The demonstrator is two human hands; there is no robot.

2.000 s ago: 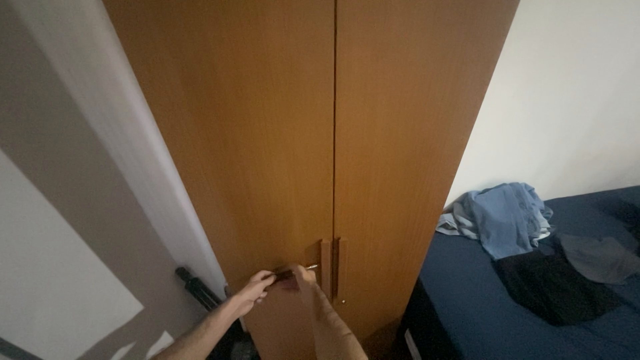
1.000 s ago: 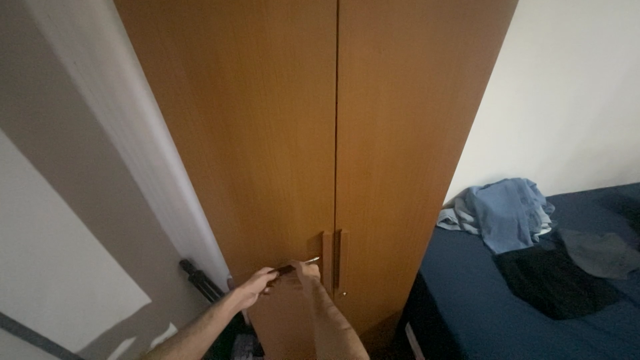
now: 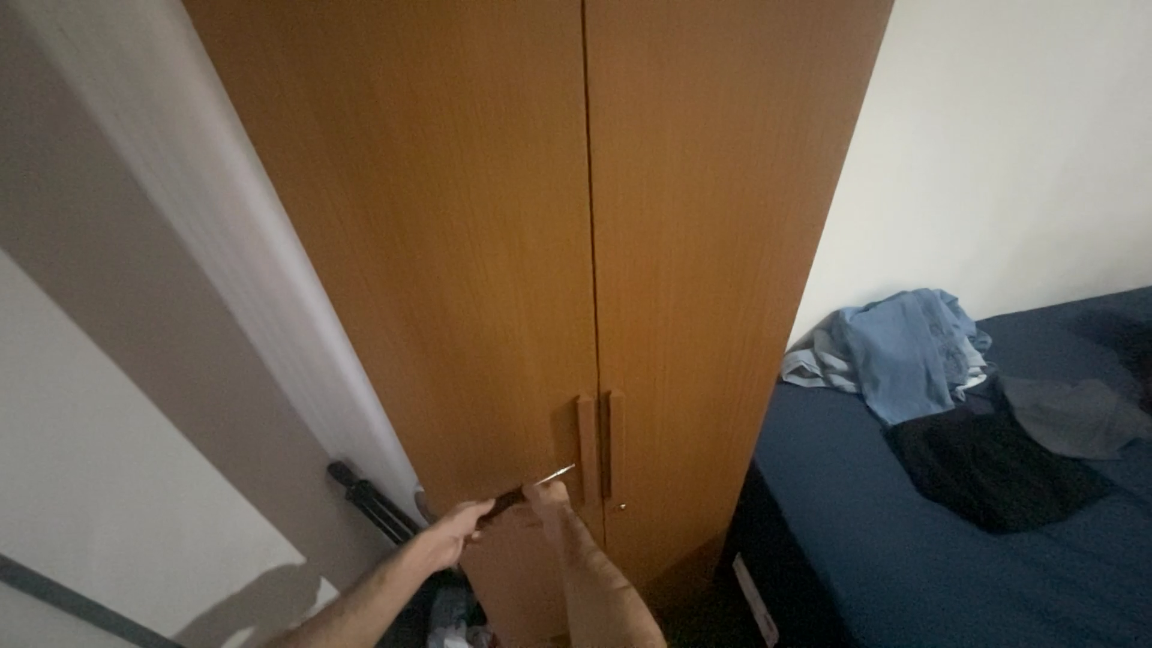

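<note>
Both my hands are low in the view, in front of the left door of a wooden wardrobe. A slim dark object, whose kind I cannot tell, runs between them. My left hand grips its left end. My right hand is closed near its other end, and a thin, bright metal tip sticks out beyond it toward the left door's wooden handle. Whether the tip touches the handle is unclear. The right door's handle stands beside it, with a small keyhole below.
At the right, a bed with a dark blue sheet holds a crumpled blue garment, a black garment and a grey one. A folded black tripod leans by the wall at the left.
The metal tip shows longer past my right hand than two seconds ago. Both hands have stayed in about the same place before the left door.
</note>
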